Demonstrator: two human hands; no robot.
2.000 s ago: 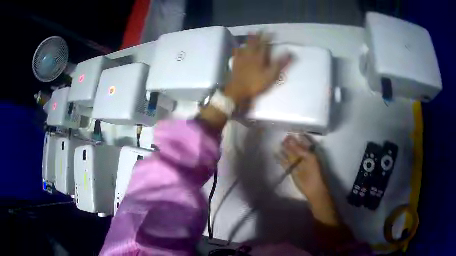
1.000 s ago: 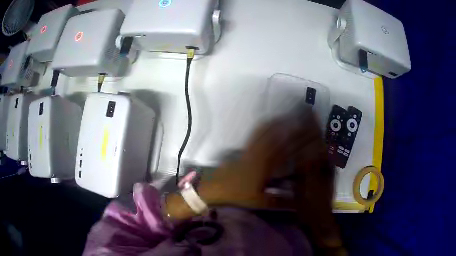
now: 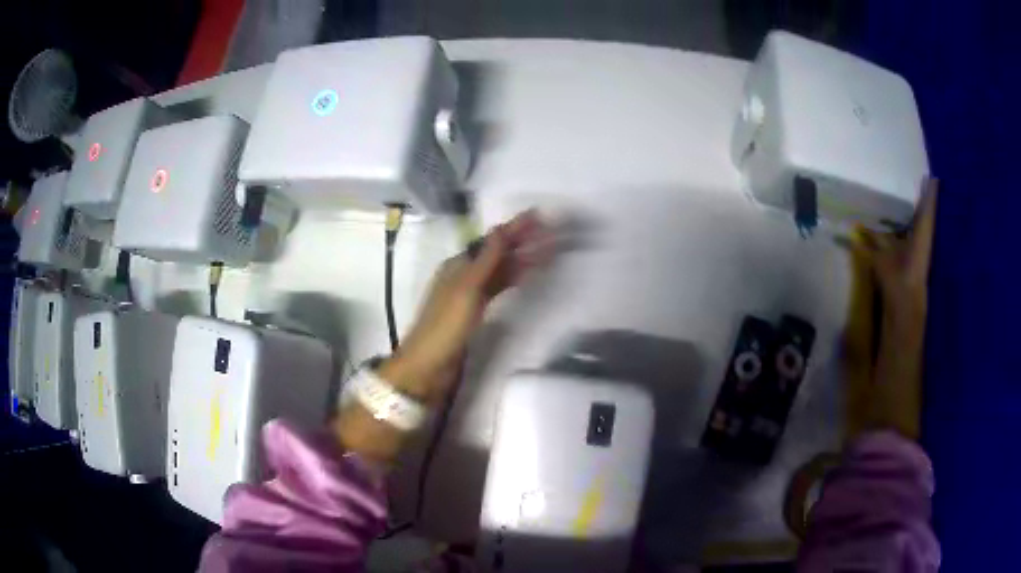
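Note:
My left hand (image 3: 509, 255), slightly blurred, is over the middle of the table with a thin black power cable (image 3: 457, 386); its yellowish plug end shows beside the fingers. My right hand (image 3: 899, 263) grips the lower front corner of the white projector unit (image 3: 845, 129) at the right, which has a short black connector (image 3: 805, 202) at its lower edge. Another white unit (image 3: 565, 448) stands on end at the front, apart from both hands. A unit (image 3: 347, 123) left of my left hand has a glowing blue mark and its own plugged-in cable.
Several white units with red marks (image 3: 179, 185) stand at the back left, with a row on end (image 3: 241, 403) before them. Two black remotes (image 3: 756, 386) and a tape roll (image 3: 808, 492) lie near the right edge. A fan (image 3: 45, 95) is far left.
The unit beside the remotes has come to stand at the front. My hands have parted: left to the cable at mid-table, right to the far right unit. The blue mark was unlit two seconds ago.

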